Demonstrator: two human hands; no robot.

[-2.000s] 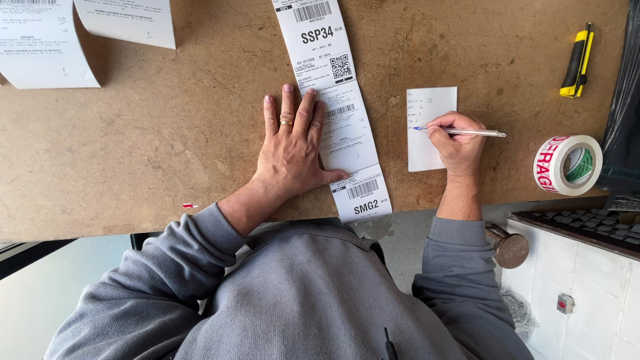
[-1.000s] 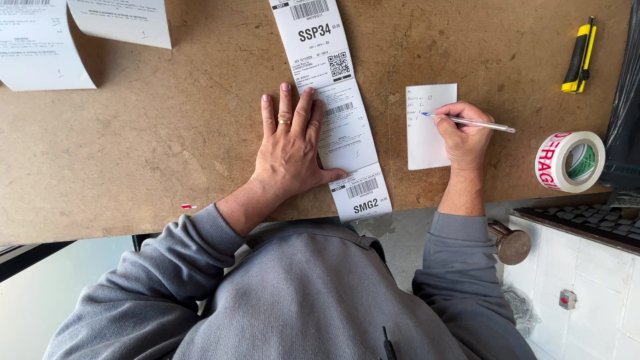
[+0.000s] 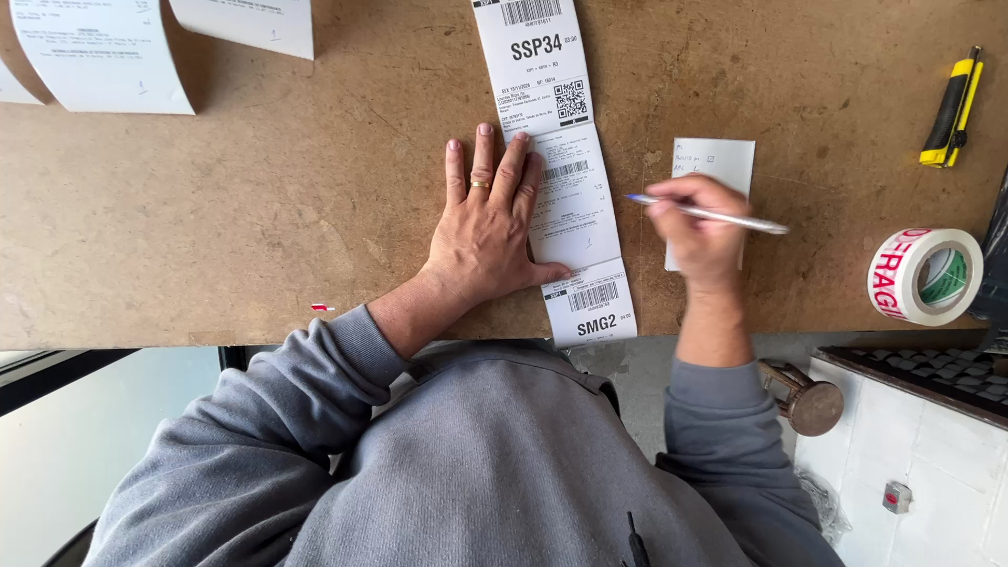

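Note:
A long strip of printed paper labels [image 3: 579, 213] with barcodes lies on the brown worktable [image 3: 315, 213] and hangs slightly past its front edge. Flat on the strip's left side rests my left hand [image 3: 488, 213], fingers a little spread, a ring on one finger. My right hand [image 3: 701, 228] grips a clear ballpoint pen [image 3: 740, 220], its blue tip over bare table between the strip and a small white notepaper [image 3: 728, 161]. That paper bears handwriting and is partly covered by my right hand.
At the right are a roll of printed packing tape [image 3: 925, 276] and a yellow-black utility knife [image 3: 951, 110]. More printed paper strips [image 3: 102, 63] curl at the upper left. Below the table's edge stands a round wooden stool [image 3: 815, 408].
My right hand has moved left and toward the table's front edge with the pen, whose tip has left the notepaper. The left hand stays on the label strip.

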